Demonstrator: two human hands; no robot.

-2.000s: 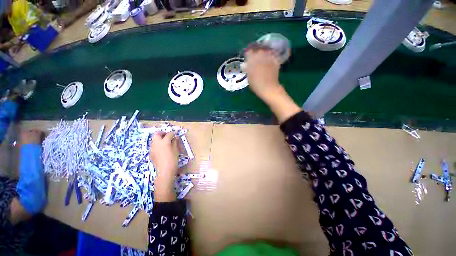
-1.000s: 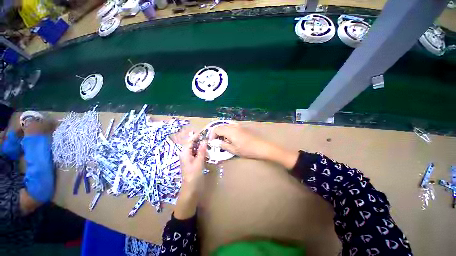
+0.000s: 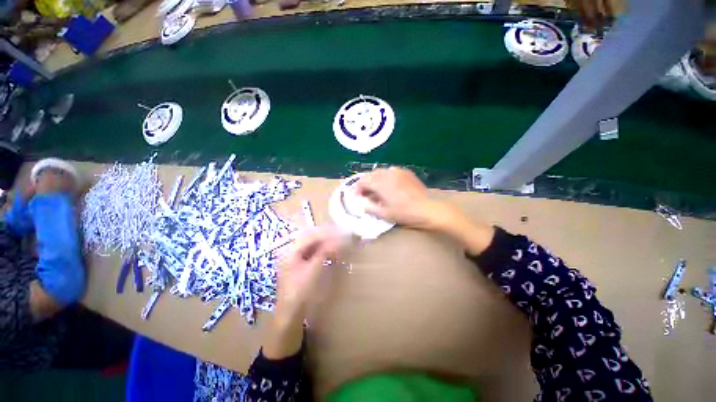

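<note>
A round white disc (image 3: 345, 210) with a dark curved slot stands tilted or lies on the brown bench in front of me. My right hand (image 3: 399, 198) grips it from the right, fingers over its upper face and hiding much of it. My left hand (image 3: 308, 265) is blurred just below left of the disc; whether it holds a small part cannot be told. A big loose pile of white and blue-dark strips (image 3: 216, 235) lies left of my left hand. Tiny shiny pieces (image 3: 339, 267) lie below the disc.
The green conveyor (image 3: 298, 71) beyond carries several white discs (image 3: 363, 124). A grey post (image 3: 581, 102) rises at right. Thin white pieces (image 3: 118, 206), dark-handled cutters (image 3: 129, 273) and a neighbour's blue sleeve (image 3: 56, 243) are left. A blue bin (image 3: 161, 369) stands below; loose strips (image 3: 673, 279) lie far right.
My right hand reached over the belt, then brought a disc to the bench. My left hand left the strip pile, met the disc, and is now lower and apart. Belt discs moved right.
</note>
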